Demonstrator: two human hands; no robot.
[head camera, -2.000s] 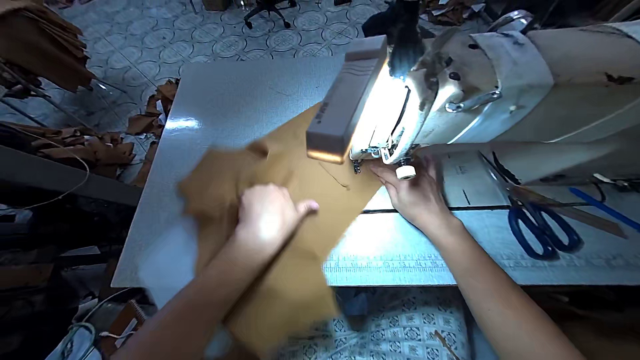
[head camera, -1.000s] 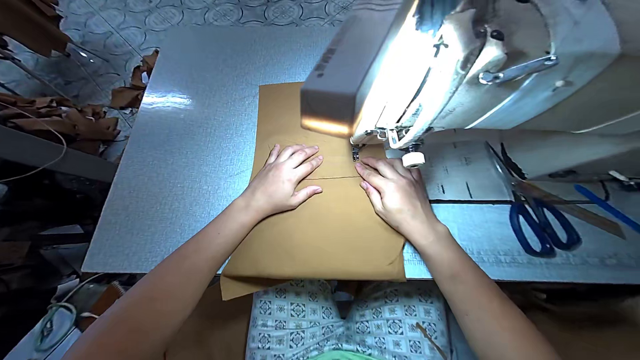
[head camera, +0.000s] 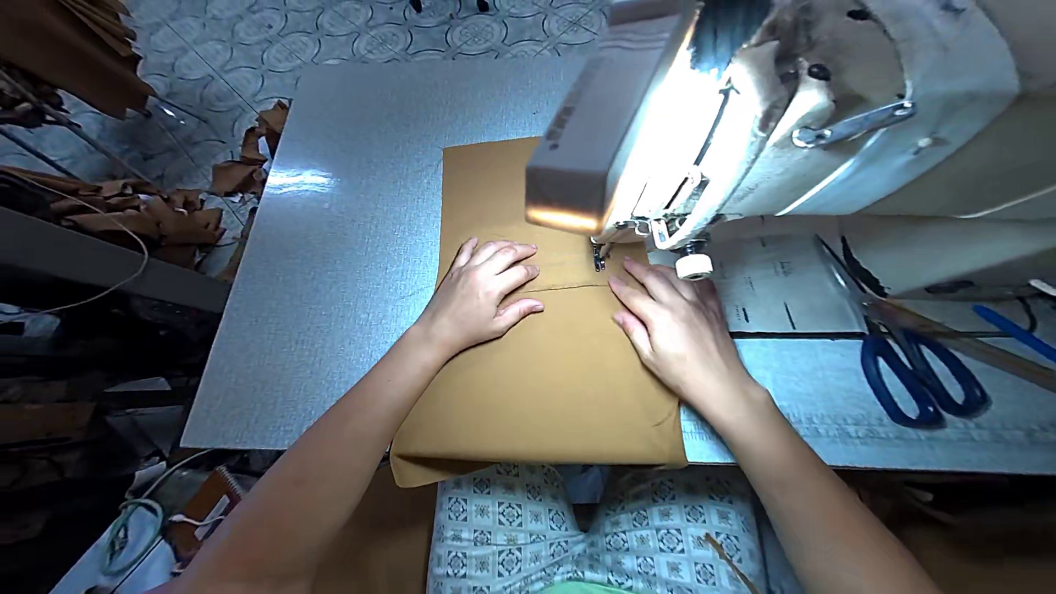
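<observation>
A piece of tan fabric (head camera: 544, 396) lies flat under the presser foot (head camera: 599, 256) of a sewing machine (head camera: 792, 140), its front edge hanging over the table's edge. A dark seam or fold line runs across it between my hands. My left hand (head camera: 487, 297) rests palm down on the fabric left of the foot, fingers apart. Just right of the foot, my right hand (head camera: 676, 322) presses on the fabric with its fingertips near the seam line. Neither hand grasps anything. The machine's lamp (head camera: 615, 124) lights the area and hides part of the fabric.
Blue-handled scissors (head camera: 916, 371) lie on the table (head camera: 346, 272) at right, beside a wooden ruler (head camera: 973, 342) and a blue strip-like tool (head camera: 1015, 330). Brown fabric scraps (head camera: 157, 223) are heaped beyond the table's left side. The machine head stands over the upper right.
Two seconds ago my left hand was moving over bunched fabric; the fabric then lay flat and squared under the foot. Since one second ago, both hands have hardly moved.
</observation>
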